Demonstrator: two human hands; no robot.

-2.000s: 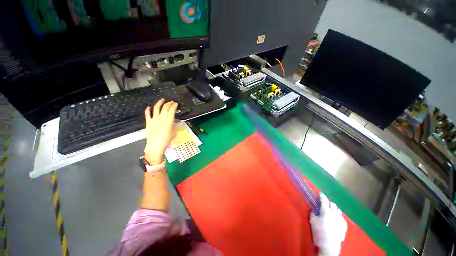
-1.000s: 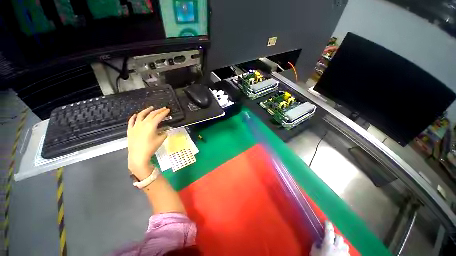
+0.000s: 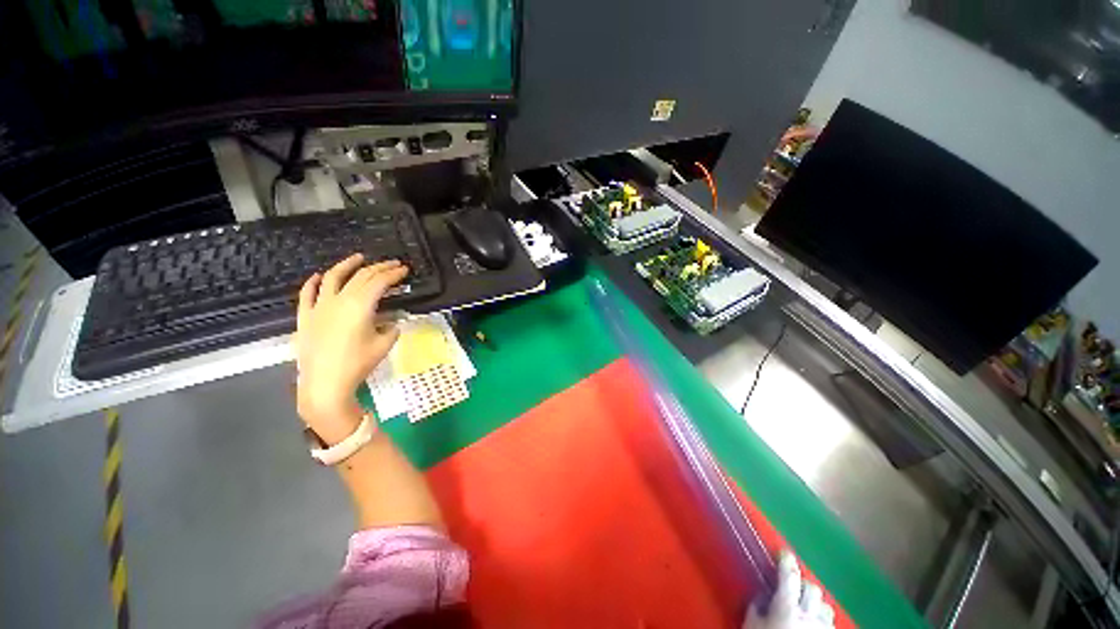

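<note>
My bare left hand rests at the front right part of the black keyboard, fingertips on its keys and holding nothing. My right hand, in a white glove, is at the bottom edge and partly cut off. Its fingers are on the near end of a long purple transparent strip, which lies across the red mat and the green bench top. The monitor at the upper left shows magnified green and red board images.
Two power boards with heatsinks lie on a dark carrier beyond the bench. A mouse is right of the keyboard. A label sheet lies beside my left hand. A second monitor is dark. A metal rail runs at right.
My left hand has moved left and a little down in the view, still at the keyboard. My gloved hand and the strip's near end sit lower. The monitor image has changed.
</note>
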